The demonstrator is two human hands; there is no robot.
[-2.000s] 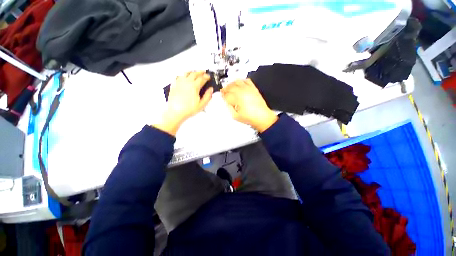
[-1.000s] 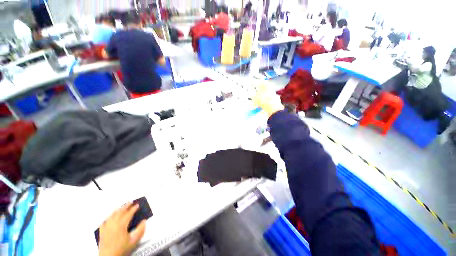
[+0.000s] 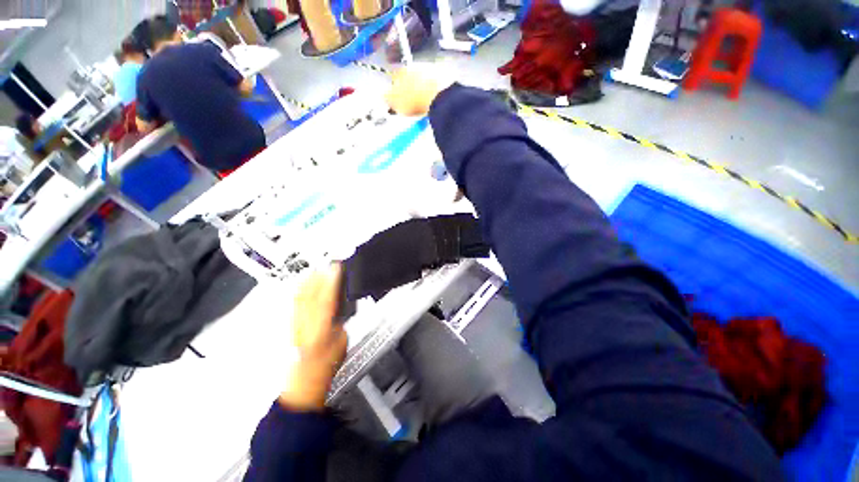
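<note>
The stack of black cut pieces [image 3: 414, 252] lies fanned on the white table, in front of the white sewing machine [image 3: 316, 215] with blue lettering. My left hand [image 3: 318, 325] is upright at the stack's left end. A small dark piece shows against its fingers, but whether it is gripped is unclear. My right hand [image 3: 414, 91] is stretched far forward over the back end of the machine. It is washed out by light, and its fingers and anything in them cannot be made out. The needle area [image 3: 294, 265] is just beyond my left hand.
A dark grey garment [image 3: 141, 292] is heaped left of the machine. A blue crate [image 3: 725, 254] with red pieces [image 3: 763, 367] stands at the right. A person [image 3: 200, 99] sits at the back left. Thread cones [image 3: 323, 26], a red stool [image 3: 725, 52] and floor tape are beyond.
The view has swung up and right. My left hand left the fabric by the needle, lay on a black piece farther left, and is now by the stack. My right hand went from the needle to behind the machine.
</note>
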